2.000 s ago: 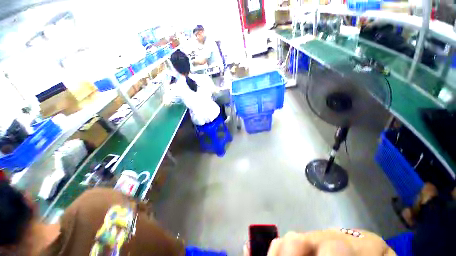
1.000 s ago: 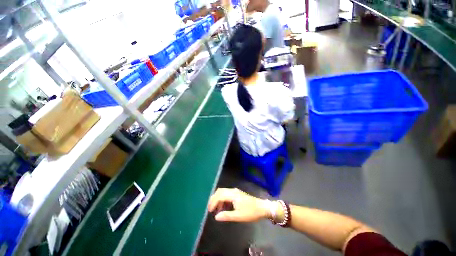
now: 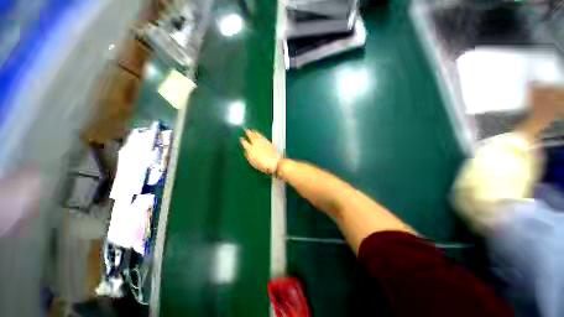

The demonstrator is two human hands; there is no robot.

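Observation:
My right hand (image 3: 261, 153) reaches in from the lower right, in a dark red sleeve with a band at the wrist. Its fingers are extended and it holds nothing, over the left strip of the green bench (image 3: 315, 204) beside the pale divider rail. Whether it touches the bench is unclear. A bright red item (image 3: 288, 297) shows at the bottom edge, cut off and blurred. My left hand is not in view. Dark, pale-framed panels (image 3: 324, 46) lie on the bench at the top.
A person's arm in a pale sleeve (image 3: 495, 176) is at the right, near a white sheet (image 3: 510, 80). White packets (image 3: 133, 167) and a brown carton (image 3: 111, 105) are at the left. A pale yellow paper (image 3: 177, 88) lies by the left rail. The view is blurred.
The view has swung onto the bench. The seated person in white and blue crates from before are out of view. My right hand has moved from the bench's edge to over its surface.

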